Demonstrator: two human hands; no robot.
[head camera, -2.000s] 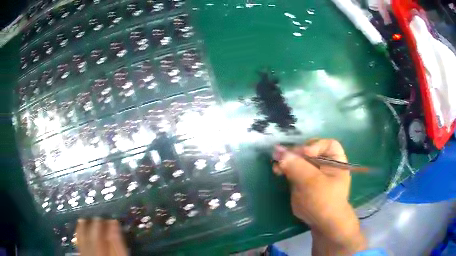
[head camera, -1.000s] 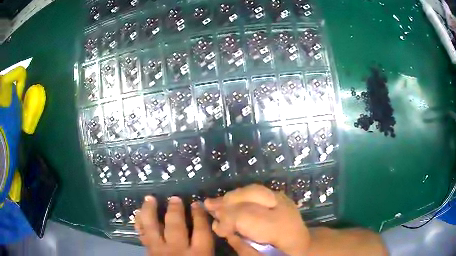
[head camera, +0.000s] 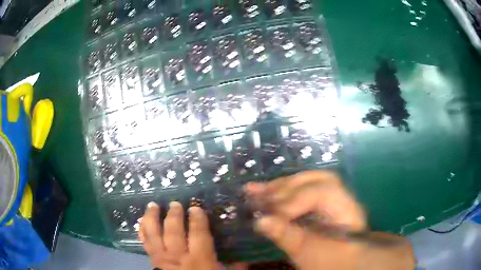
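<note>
A large clear blister tray (head camera: 211, 82) lies flat on the green surface, with rows of pockets holding small dark modules (head camera: 227, 52) with shiny dots. Strong glare crosses its middle rows. My left hand (head camera: 179, 237) rests on the tray's near edge, fingertips spread over the lowest row. My right hand (head camera: 311, 211) is blurred, over the near right part of the tray, with a thin dark tool, likely tweezers (head camera: 337, 230), lying across its palm. The tool's tips cannot be made out. A pile of small black pieces (head camera: 389, 95) lies right of the tray.
A yellow-and-blue cartoon-shaped object (head camera: 16, 153) stands at the left edge, with a black flat device (head camera: 51, 208) beside it. The curved near edge of the green surface (head camera: 74, 232) runs along the bottom. A thin dark cable (head camera: 448, 229) shows at the lower right.
My right hand went from beside the black pile to the tray's near row, then moved slightly right. My left hand came further into view and rests on the tray. The view shifted.
</note>
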